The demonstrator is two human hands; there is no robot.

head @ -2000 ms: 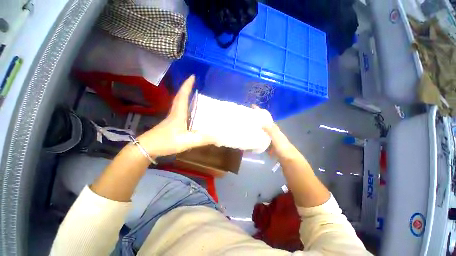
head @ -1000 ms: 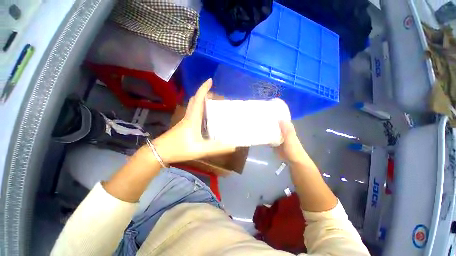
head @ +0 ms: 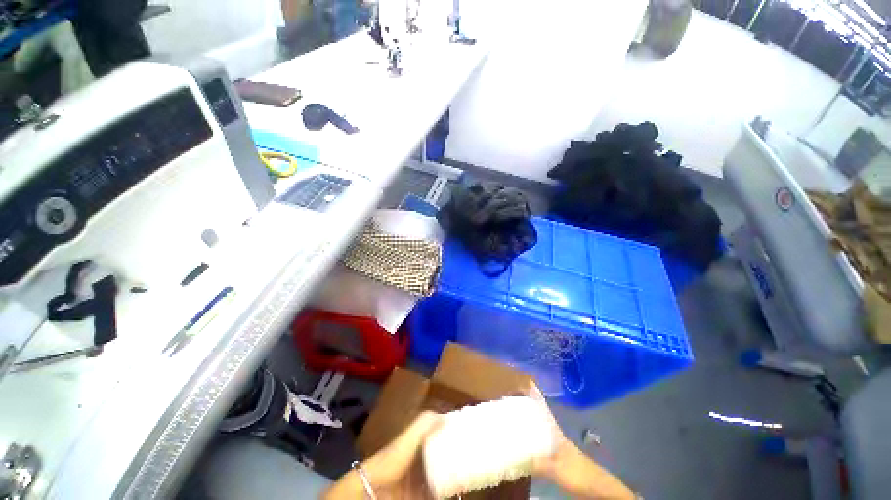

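A fat off-white cord spool (head: pixel 491 445) is held between my two hands at the bottom of the view, above the open brown cardboard box (head: pixel 481 374). My left hand (head: pixel 393 461) grips its left end, with a thin bracelet at the wrist. My right hand (head: pixel 576 471) is on its right end; its fingers are partly hidden behind the spool.
A blue plastic crate (head: pixel 606 283) with black cloth (head: pixel 488 223) on it stands ahead. Checked cloth (head: pixel 399 258) lies over a red stool (head: pixel 350 344). The white machine table with its ruler edge (head: pixel 210 395) and the machine head (head: pixel 127 146) are at left.
The view has tilted up, bringing the machine and table into sight. The spool and both hands now appear lower in the picture, and more of the cardboard box shows.
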